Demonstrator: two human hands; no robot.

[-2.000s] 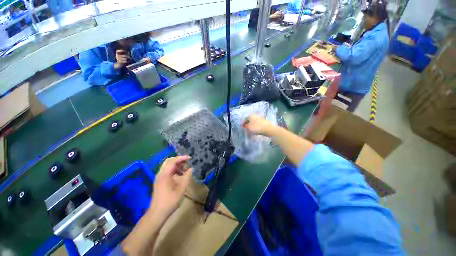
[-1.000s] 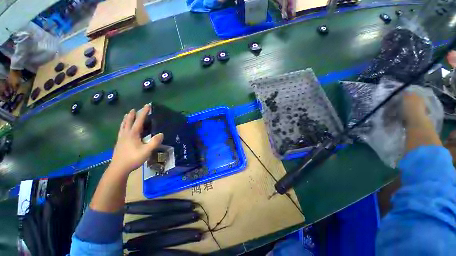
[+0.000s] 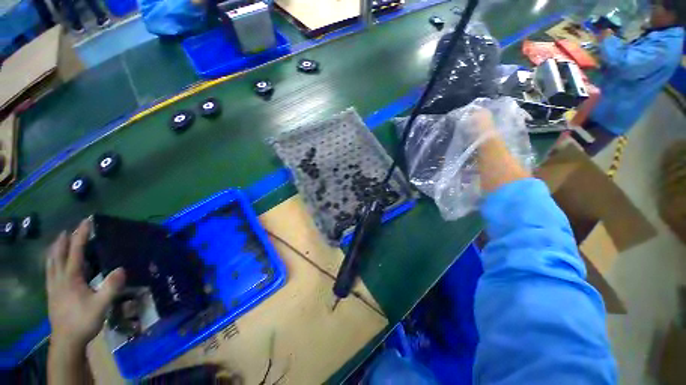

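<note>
My left hand (image 3: 75, 289) is at the lower left, on the left side of the screw feeder, with its fingers at the back edge and its thumb near the metal front. The feeder (image 3: 162, 274) shows a black face and stands in the blue tray (image 3: 274, 259), among small dark parts. My right hand (image 3: 483, 135) reaches into or behind the clear plastic bag (image 3: 444, 162). The plastic and blur hide its fingertips, so what it holds cannot be seen. The grey bubble-wrap bag (image 3: 305, 135) with small black parts lies between the hands.
An electric screwdriver (image 3: 350, 263) lies across the bubble-wrap bag's edge and the cardboard mat (image 3: 308, 319). Headband parts show at the bottom edge. Round black pieces (image 3: 180, 119) sit on the green belt. An open carton (image 3: 624, 210) and a person (image 3: 639, 64) are at the right.
Two seconds ago my left hand was off the feeder, whose light top showed; now the hand is on it and its black face shows. My right hand has moved into or behind the clear bag.
</note>
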